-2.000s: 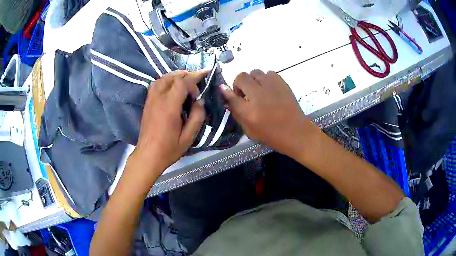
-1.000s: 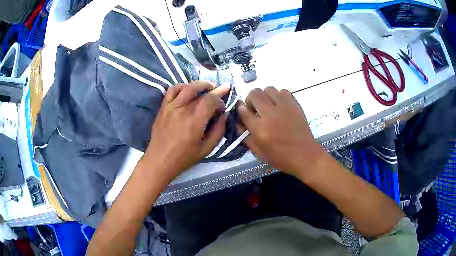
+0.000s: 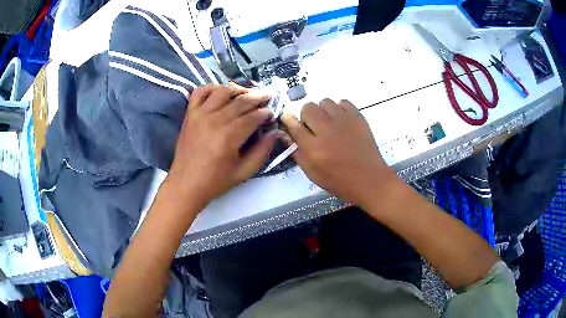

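A dark grey garment body [image 3: 99,136] lies over the left of the white table, with double white stripes at its upper part. My left hand [image 3: 223,136] is bent over a small striped piece [image 3: 282,159] just in front of the needle area and pinches it. My right hand [image 3: 332,146] pinches the same piece from the right, close to my left fingertips. Most of the piece is hidden under my fingers. The presser foot and needle area [image 3: 270,90] of the white machine is just beyond my fingertips and partly hidden.
Red-handled scissors [image 3: 468,90] and small blue-pink snips [image 3: 510,76] lie at the table's right. A dark cloth [image 3: 378,13] hangs over the machine head. A blue basket [image 3: 462,205] with grey pieces stands below right. The table's front edge [image 3: 248,230] runs before my lap.
My left fingers have spread further over the striped piece, so less of it shows. The piece has shifted toward the needle area. The machine appeared lower in the picture after the first frame.
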